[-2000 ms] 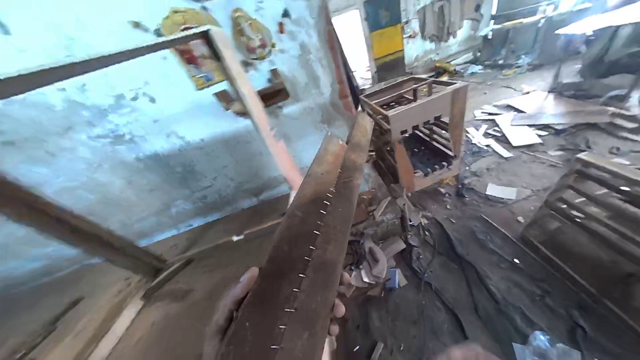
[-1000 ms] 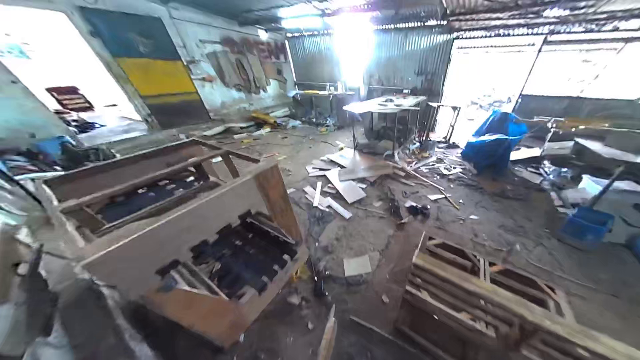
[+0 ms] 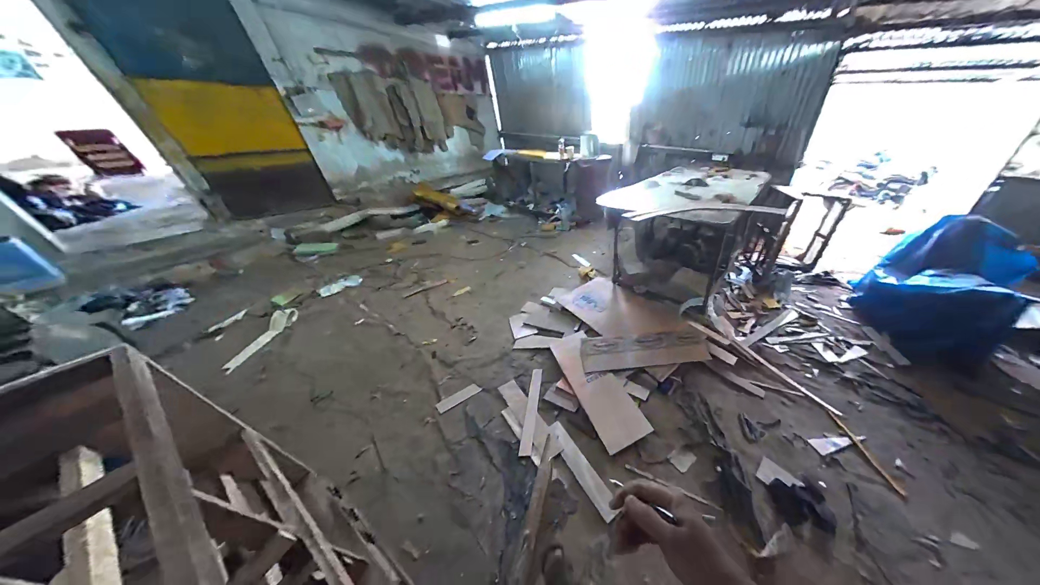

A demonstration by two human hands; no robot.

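Note:
My right hand [image 3: 670, 528] is at the lower right, with its fingers closed on a small, thin, shiny metal piece [image 3: 662, 513], perhaps a nail. To its left, a narrow wooden piece [image 3: 534, 508] rises from the bottom edge. A brown, blurred fingertip of my left hand [image 3: 553, 562] shows against that piece; the rest of this hand is out of frame. Beyond both hands, loose cut strips and a printed brown sheet [image 3: 605, 398] lie on the dirt floor.
An open wooden furniture frame [image 3: 158, 471] with crossing slats fills the lower left. Scraps spread around a littered white-topped table [image 3: 691, 195]. A blue tarp bundle [image 3: 946, 284] is at right. A yellow-banded panel [image 3: 219, 118] leans beside the left doorway.
The view has swung right from the blue wall and moved forward. Two seconds ago a wooden board with a row of nails was held up close. My right hand with the small metal piece has come into view.

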